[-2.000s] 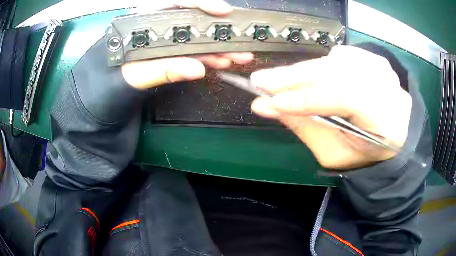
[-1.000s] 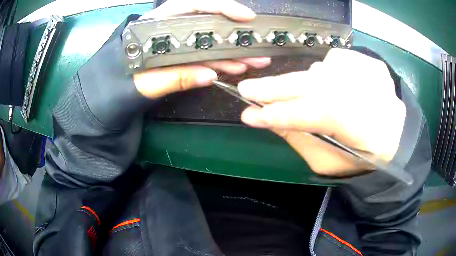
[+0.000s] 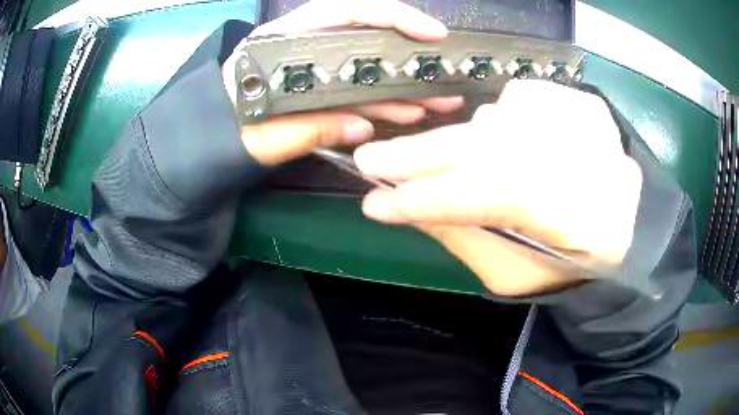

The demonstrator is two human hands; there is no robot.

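My left hand (image 3: 304, 136) holds a long grey-beige bar fixture (image 3: 340, 97) from behind and below, its face turned towards me. The bar shows a row of several dark round seats (image 3: 366, 71) with bright edges and a hole at its left end. My right hand (image 3: 519, 186) holds thin silver tweezers (image 3: 531, 241) slanting down to the right. The blurred tweezer tip is just below the left thumb, under the bar; whether it holds a piece cannot be told. The right hand's knuckles overlap the bar's lower right edge.
A black parts tray (image 3: 519, 18) with fine copper-coloured bits lies behind the bar on the green bench (image 3: 340, 239). Another bar (image 3: 71, 101) lies at far left beside a black block (image 3: 24, 97). Ribbed bars (image 3: 724, 203) stand at the right edge.
The bar and left hand have shifted right and slightly down. The right hand and tweezers have moved left and slightly down, the tip passing from between the hands to below the left thumb.
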